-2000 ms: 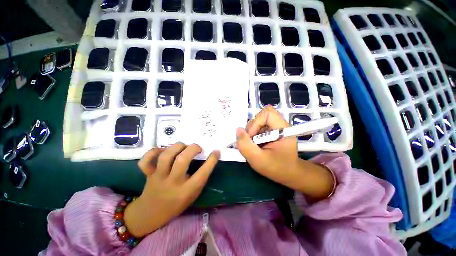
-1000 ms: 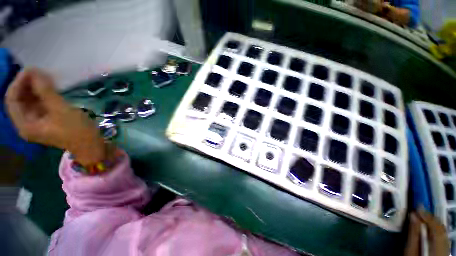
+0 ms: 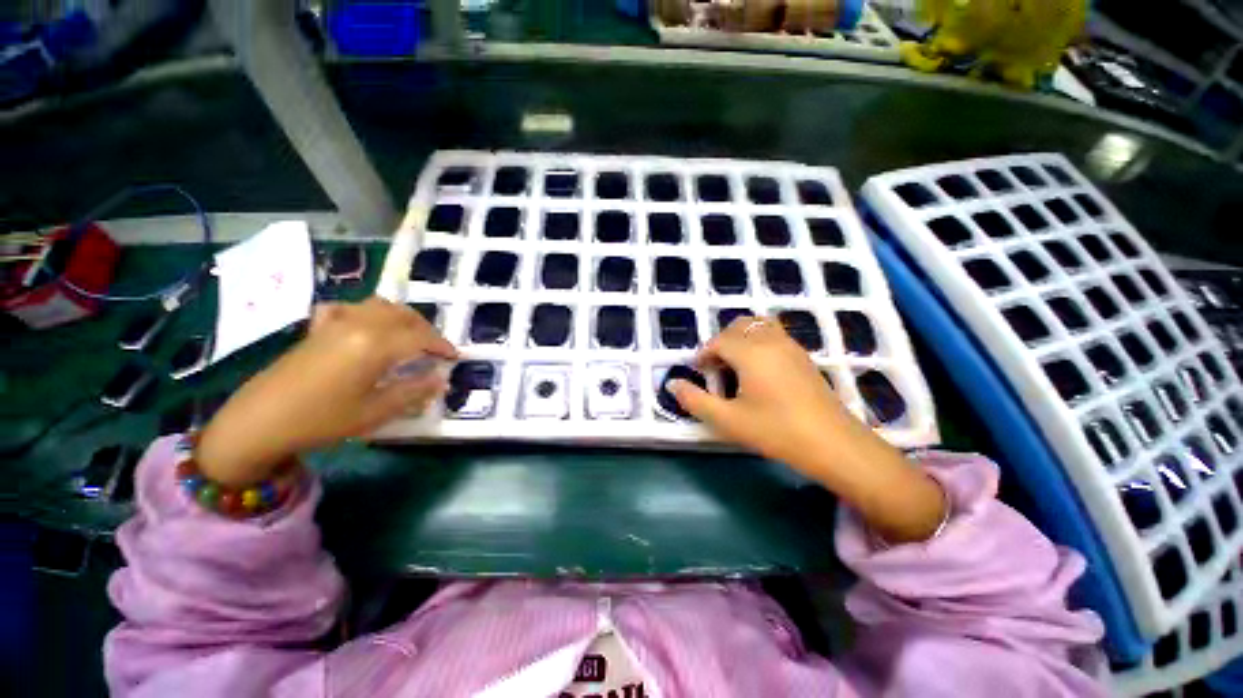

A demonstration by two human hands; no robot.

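The white foam tray lies in front of me, its pockets filled mostly with black-faced smartwatches. Two watches in the front row lie back up, one showing its silver back, the other beside it. My right hand has thumb and fingertips on a dark smartwatch in the front row, right of them. My left hand is over the tray's front left corner, fingertips beside a black-faced watch; whether it grips anything is unclear. The tally sheet lies at the left.
Stacked full trays tilt at the right, over a blue tray. Loose watches lie at the left, near a red box and a blue cable. A pale metal post stands behind. A yellow object is at the back.
The tally sheet has gone from the tray to the bench at left. My left hand has come back to the tray, my right hand to the front row. The marker pen is out of sight.
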